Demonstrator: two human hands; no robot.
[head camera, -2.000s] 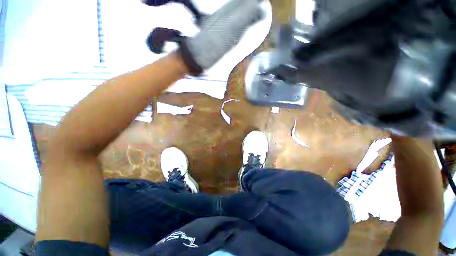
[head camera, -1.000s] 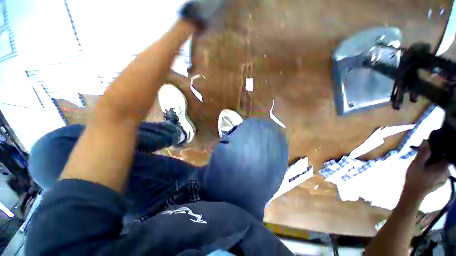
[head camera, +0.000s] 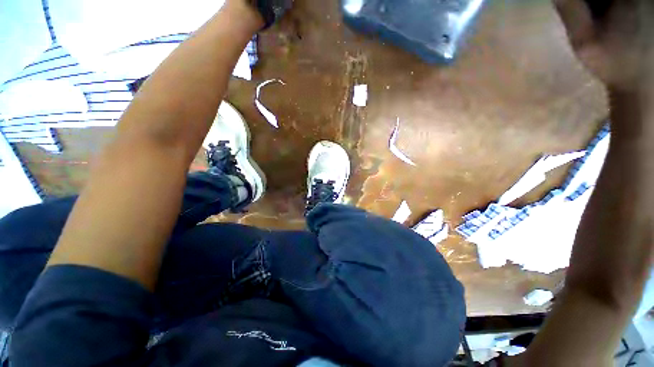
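Observation:
The cutting machine's grey base plate (head camera: 423, 23) lies on the brown table at the top edge, cut off by the frame; its motor body is out of view. My left arm reaches up to the top edge, where only a dark wrist strap shows; the left hand itself is out of the picture. My right hand (head camera: 591, 32) is at the top right, dark, blurred and partly cut off; what it holds cannot be made out. The paper-topped striped fabric lay (head camera: 107, 93) is at the upper left, beside my left arm.
Curved slivers (head camera: 267, 107) and a small white scrap (head camera: 360, 94) lie on the brown table (head camera: 459, 143). A striped, white-topped offcut pile (head camera: 531, 240) is at the right. My white shoes (head camera: 328, 168) and knees are on the table. The table's front edge is at the lower right.
The base plate has moved from the right to the top middle. My right hand has moved up, and my left hand has gone out past the top edge.

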